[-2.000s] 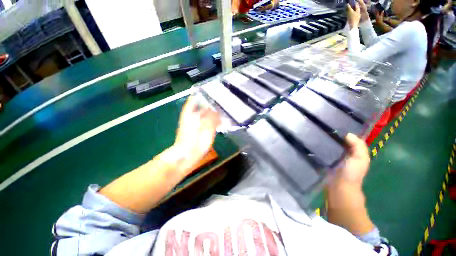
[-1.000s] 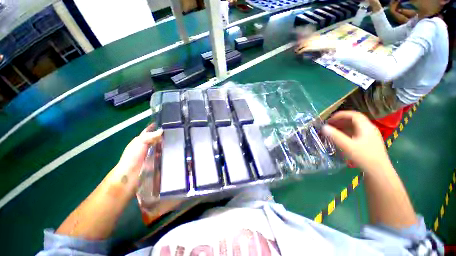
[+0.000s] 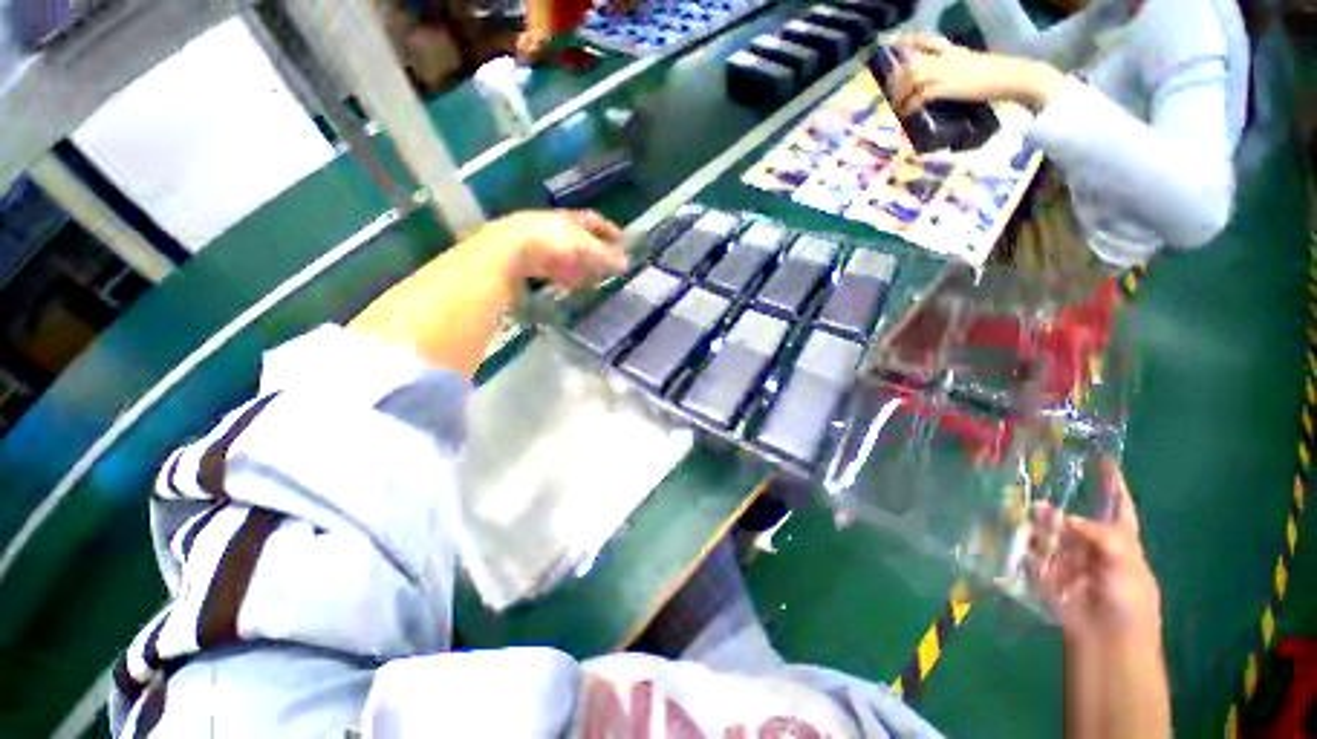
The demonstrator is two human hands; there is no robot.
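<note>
A clear blister tray (image 3: 939, 477) spans between my hands, tilted. Its left part holds two rows of dark oblong electronic units (image 3: 748, 364); the pockets at its right end hold no units. My left hand (image 3: 568, 251) is at the tray's far left corner, fingers bent; its exact grip is partly hidden. My right hand (image 3: 1093, 556) is slightly blurred and holds the tray's right edge from below. A milky-white flat bag or film stack (image 3: 556, 469) lies on the green bench just left of and below the tray.
Across the tray, a person's hand (image 3: 961, 80) holds a dark unit over a colourful printed sheet (image 3: 881, 171). A row of dark units (image 3: 809, 51) stands beyond it. One unit (image 3: 588, 176) lies on the conveyor. A pale post (image 3: 383, 108) rises at upper left. Yellow-black floor tape (image 3: 939, 635) is at right.
The tray has moved right and turned, its empty end now beyond the bench edge. My left hand has moved to the tray's far corner. The milky-white stack has come into view.
</note>
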